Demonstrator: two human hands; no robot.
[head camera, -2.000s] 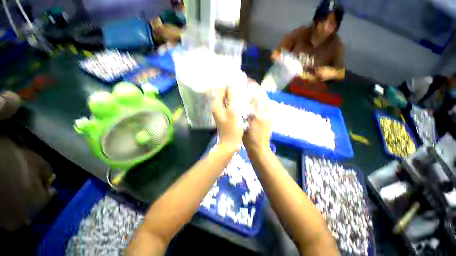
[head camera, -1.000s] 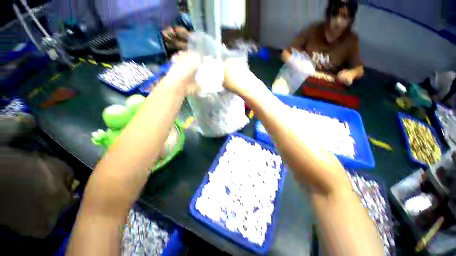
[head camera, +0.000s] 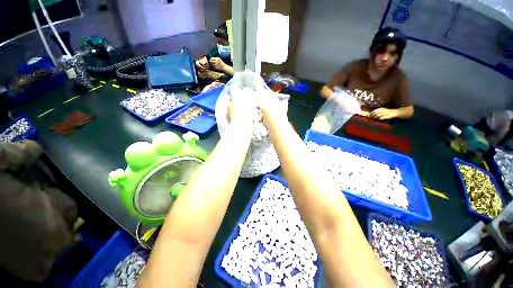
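A clear plastic bag (head camera: 261, 160) of small white parts stands upright behind the left parts tray. My left hand (head camera: 243, 108) and my right hand (head camera: 269, 107) are close together at the bag's mouth, and look to be inside it. Both are pale and blurred by glare, and the fingers cannot be made out, so whether they hold parts cannot be told. The blue left parts tray (head camera: 223, 262) lies between and below my forearms, filled with white pieces, with blue bottom showing in patches near its front.
A green frog-shaped fan (head camera: 147, 157) stands left. The large blue bin (head camera: 421, 194) of white parts lies right, above the mottled right parts tray (head camera: 406, 253). A person in brown (head camera: 374, 84) sits opposite beside a small clear bag (head camera: 336, 112). A blue crate (head camera: 104, 261) is lower left.
My hands have moved from above the bag's mouth down into it and closer together. Earlier they were joined over the left tray's far end. The view has tilted up.
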